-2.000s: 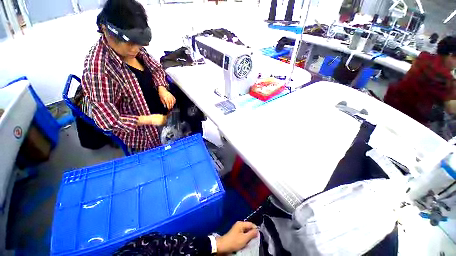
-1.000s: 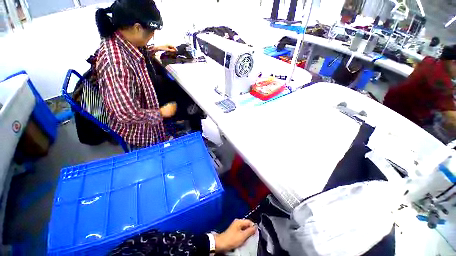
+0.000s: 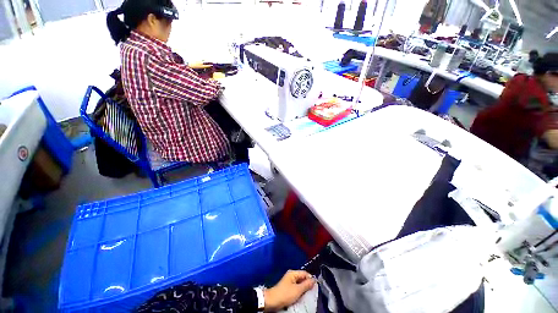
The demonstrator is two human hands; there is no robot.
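My left hand (image 3: 289, 290) is at the bottom middle, its thumb and fingertips pinching the edge of the pale and dark fabric at the table's front edge. The pale grey-white fabric (image 3: 422, 266) lies heaped over the table edge, with navy fabric (image 3: 433, 205) beside and under it. The sewing machine's needle area (image 3: 527, 263) is at the right edge, just right of the pale fabric. My right hand is not in view.
A large blue crate (image 3: 165, 235) stands left of my arm. Behind it a person in a checked shirt (image 3: 165, 101) sits at a neighbouring machine (image 3: 278, 79). A red tray (image 3: 329, 112) lies beside that machine. Another person in dark red (image 3: 511, 113) is at right.
The person in the checked shirt has moved upright and now reaches towards the neighbouring machine. My left hand stays almost in place on the fabric.
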